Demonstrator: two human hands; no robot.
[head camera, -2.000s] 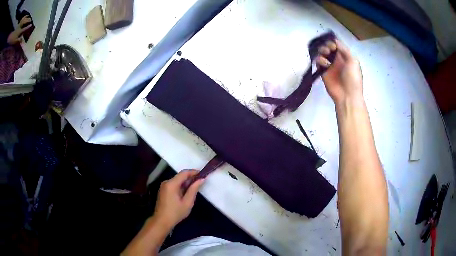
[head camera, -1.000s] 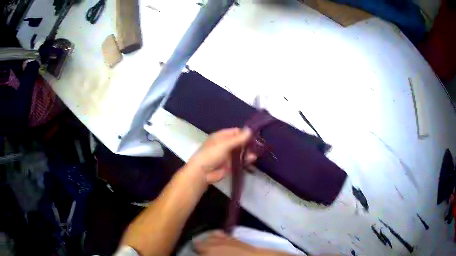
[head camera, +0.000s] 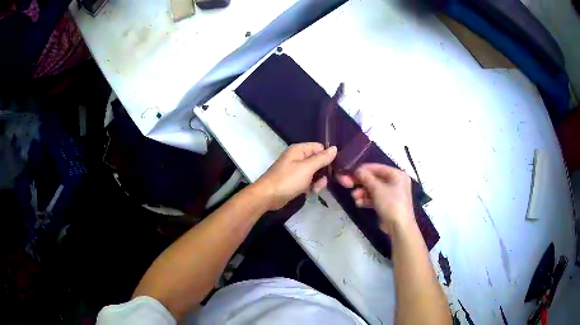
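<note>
A thick block of folded dark purple panels (head camera: 280, 92) lies slantwise on the white table. A narrow purple fabric tie strip (head camera: 330, 124) lies over its middle, with one end sticking up past the block's far side. My left hand (head camera: 299, 171) pinches the strip at the block's near edge. My right hand (head camera: 381, 190) is over the block just to the right, fingers bent and close to my left fingertips, at the strip. The strip's crossing between the fingers is partly hidden and blurred.
White table (head camera: 470, 120) with dark slivers and thread ends. A pale bar (head camera: 534, 184) lies at the right, black-handled scissors (head camera: 548, 285) at lower right. Blue cloth (head camera: 528, 51) lies at the far right edge. A second pale table (head camera: 140, 57) with tan blocks (head camera: 182, 9) is at the left.
My right hand has come from the far side, then low near my body, to meet my left hand over the block. The strip now lies across the block's middle.
</note>
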